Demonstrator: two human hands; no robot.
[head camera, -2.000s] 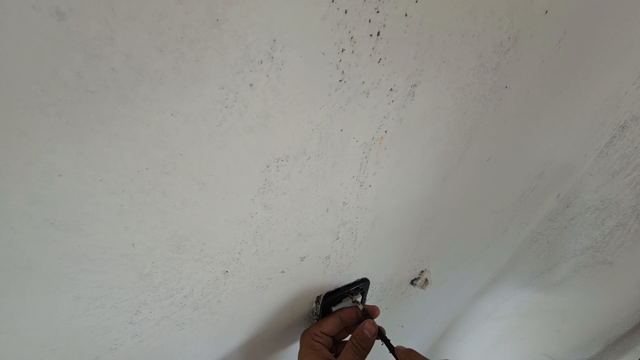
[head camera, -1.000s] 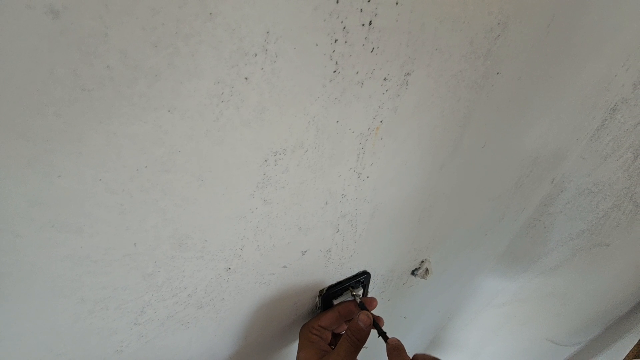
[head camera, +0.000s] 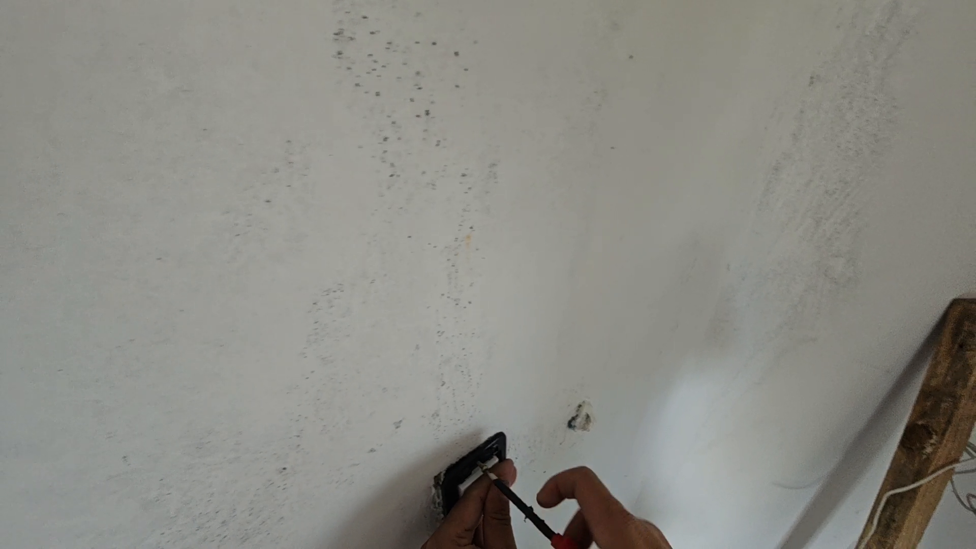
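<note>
Near the bottom centre, a black rectangular frame (head camera: 474, 463), perhaps that of a wall switch or socket, stands at the white wall with a pale part inside it. My left hand (head camera: 480, 515) has its fingers at the frame's lower right edge, with the screwdriver's tip close by its fingertips. The screwdriver (head camera: 526, 509) has a dark shaft and a red handle, cut off by the lower edge of the view. My right hand (head camera: 602, 511) is at the red handle, its index finger bent and raised off it; the rest of its hold is partly hidden.
Dark specks mark the white wall (head camera: 229, 305). A small chipped hole (head camera: 581, 416) is right of the frame. At the lower right, a rough wooden beam (head camera: 926, 427) leans at a slant, with a thin white cable (head camera: 907, 489) across it.
More of my right hand and the screwdriver's red handle have come into view. The view has shifted right, bringing in the wooden beam. My left hand remains at the black frame.
</note>
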